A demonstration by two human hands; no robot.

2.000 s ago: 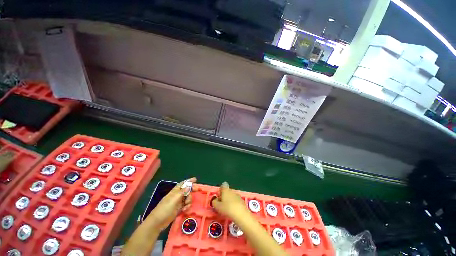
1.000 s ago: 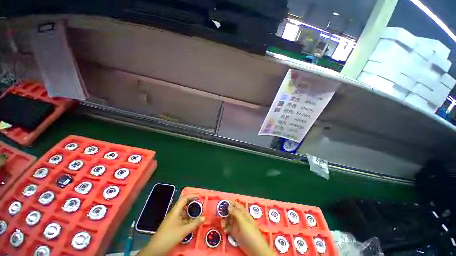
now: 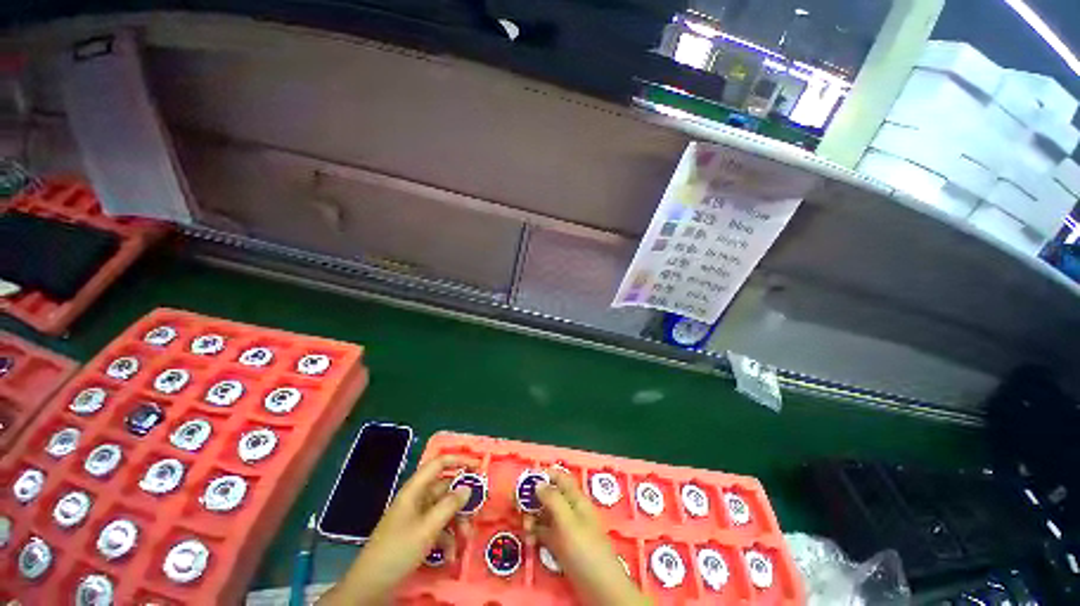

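The coral-red working tray (image 3: 711, 533) lies in front of me, with silver-backed discs in its right pockets. My left hand (image 3: 415, 521) holds a dark-faced round watch module (image 3: 469, 491) by its edge over the tray's left part. My right hand (image 3: 574, 527) holds a second dark-faced module (image 3: 533, 490), with the thumb on its face. Both faces show small pale marks. Below them, a module with red marks on its black face (image 3: 503, 553) sits in a pocket. Another module is partly hidden beside my left hand.
A smartphone (image 3: 367, 482) and a teal marker pen (image 3: 304, 562) lie left of the working tray. A stacked red tray of discs (image 3: 338, 408) is further left. Crumpled clear plastic (image 3: 847, 574) and a black tray (image 3: 936, 509) lie right. A colour chart (image 3: 711, 231) hangs on the partition.
Two seconds ago my hands were at the tray's back left pockets. Both now hold face-up modules side by side. Since one second ago, their faces have gained pale marks, and my right thumb has moved onto one.
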